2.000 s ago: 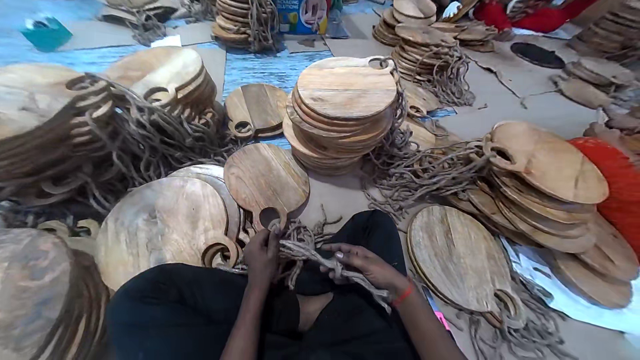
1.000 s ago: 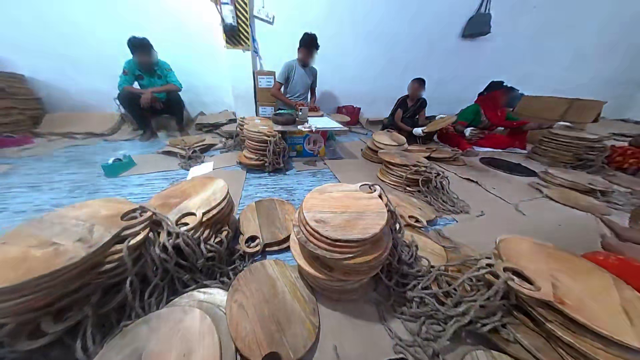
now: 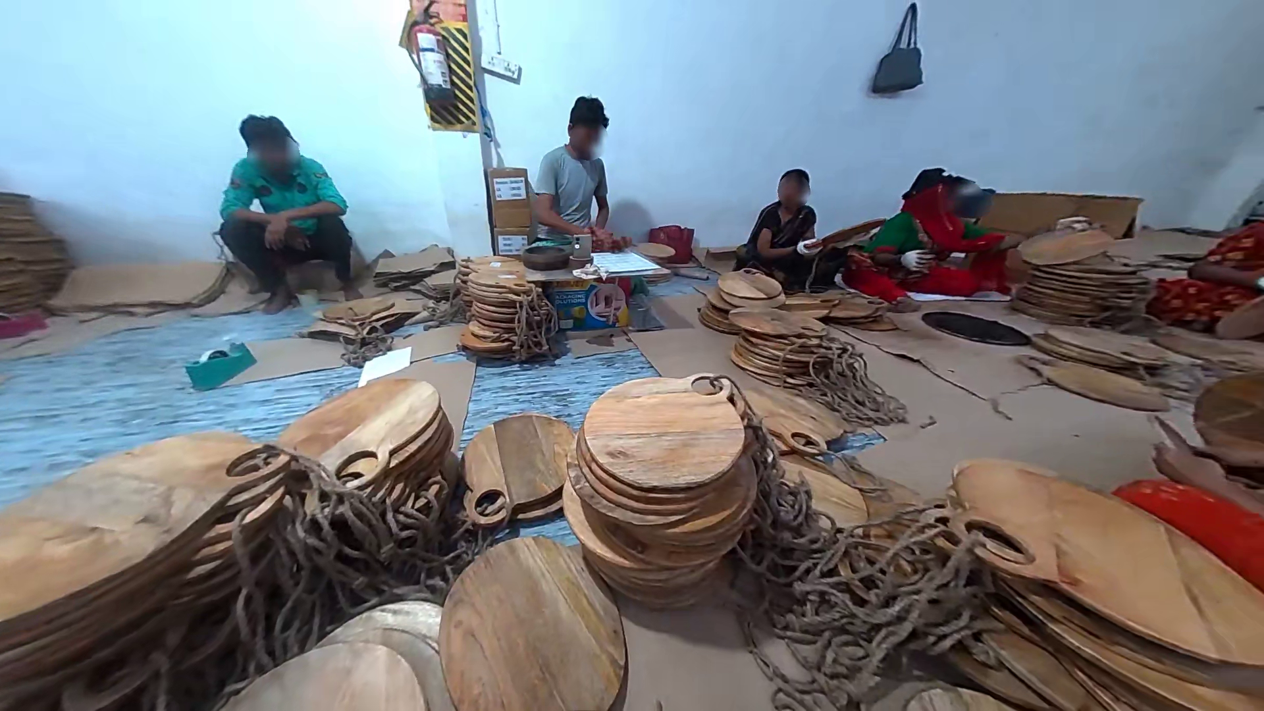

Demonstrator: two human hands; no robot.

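Observation:
Neither my left hand nor my right hand shows in the head view now. At the bottom centre lies a round wooden board, its lower end cut off by the frame edge. Behind it rises a stack of round wooden boards with ring handles. Grey-brown cords hang in a tangle to the right of this stack. More cords spill from the board stacks at the left. A large board with a ring handle tops the stack at the right.
Several people sit or work along the white wall, one at a low table. Further board stacks stand on the cardboard-covered floor. A green tape dispenser is at the left. A black round mat lies at the right.
The view has tilted up strongly from my lap to the room. Two seconds ago both my hands held cord at a board's ring handle; they are now out of view.

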